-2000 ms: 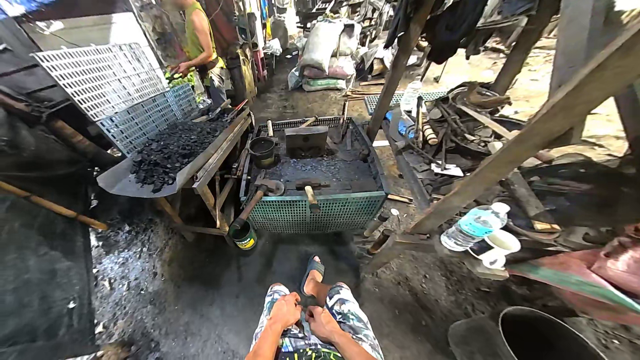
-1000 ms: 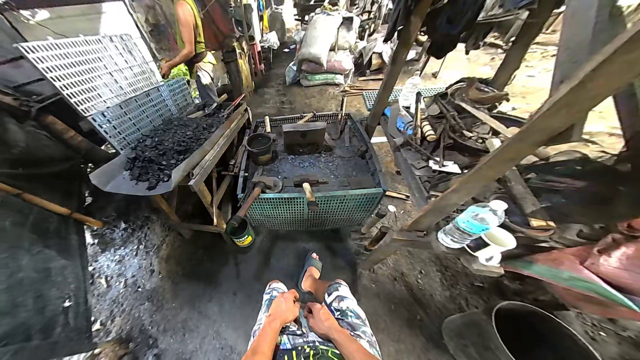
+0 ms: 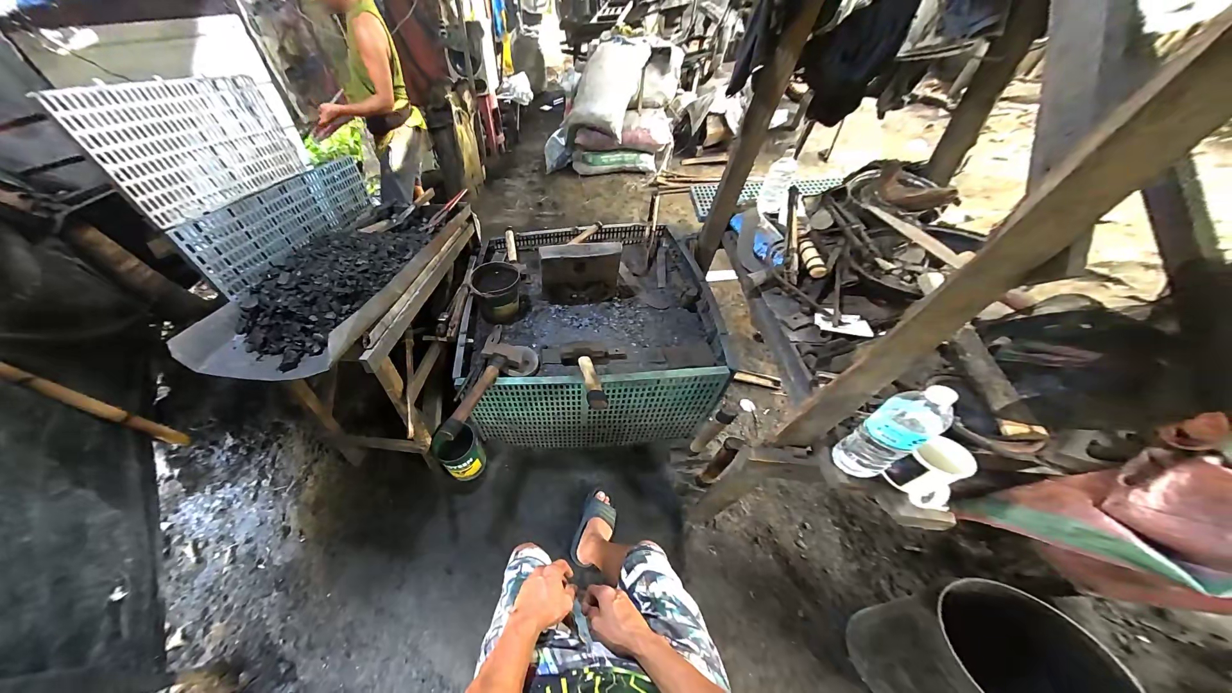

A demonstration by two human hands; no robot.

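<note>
My left hand (image 3: 545, 595) and my right hand (image 3: 616, 616) are close together over my lap, between the knees of my patterned shorts (image 3: 664, 587). Both have curled fingers. A narrow greyish strip (image 3: 581, 621) shows between them; what it is and which hand grips it cannot be made out. Beyond my sandalled foot (image 3: 595, 525) stands a green crate-walled work bed (image 3: 597, 414) with a metal block (image 3: 580, 269). On its front edge lie a hammer (image 3: 489, 371) with its handle pointing down left and another wooden-handled tool (image 3: 590, 375).
Charcoal (image 3: 318, 289) is heaped on a tray at the left, and a small bucket (image 3: 462, 454) stands below it. A person (image 3: 375, 96) stands behind. At the right are a slanting wooden beam (image 3: 991, 260), a water bottle (image 3: 890, 433), a white mug (image 3: 932, 472) and a large dark container (image 3: 1011, 640).
The person at the back left has moved an arm. My hands stay close together over my lap, with no plain change in their hold.
</note>
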